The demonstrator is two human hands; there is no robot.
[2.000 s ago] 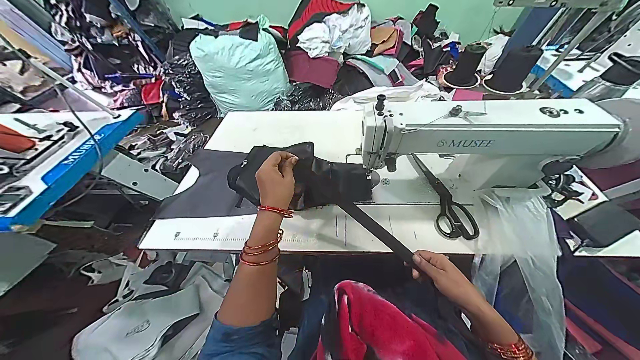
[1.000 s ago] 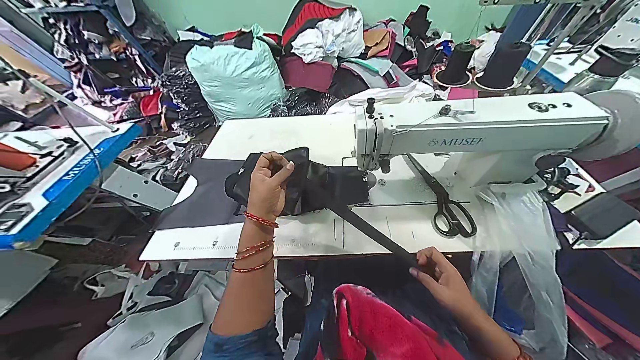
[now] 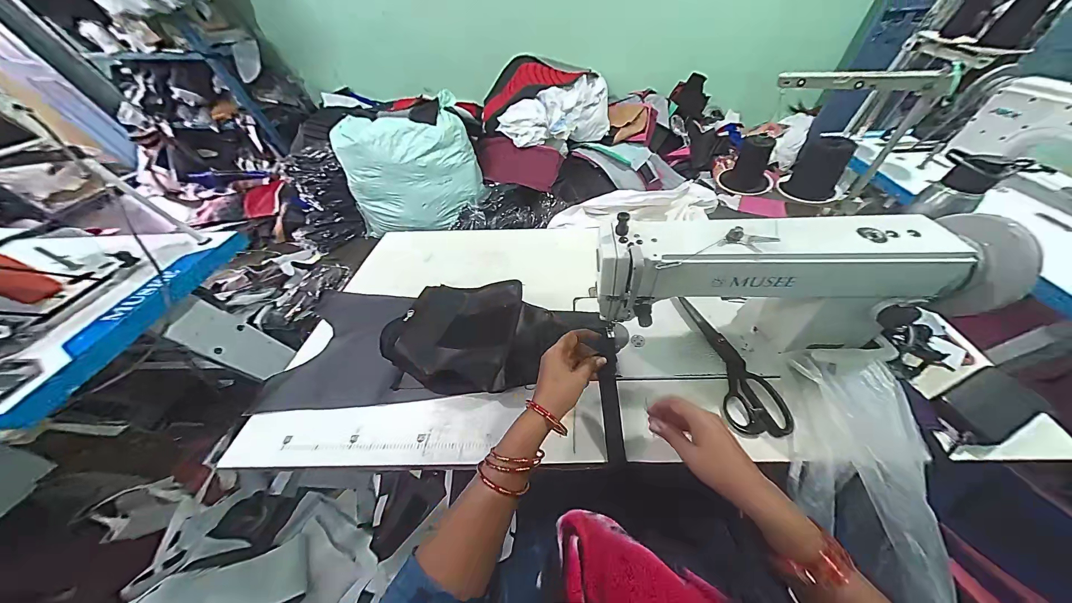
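Note:
My left hand is at the edge of the black fabric piece, just left of the presser foot of the white sewing machine; its fingertips are close together by the black strap, and whether they pinch it is unclear. The strap runs from the presser foot down over the table's front edge. Right of it, my right hand hovers with bent fingers, slightly blurred, holding nothing visible. Dark flat fabric lies beneath the black piece at the left.
Black scissors lie right of the needle, beside a clear plastic bag hanging over the table edge. A ruler scale runs along the table front. Black thread cones, a light green bag and fabric piles stand behind.
My left hand has moved right, from atop the black piece to near the presser foot. My right hand has let go of the strap, which ran diagonally to it and now hangs straight toward the front edge.

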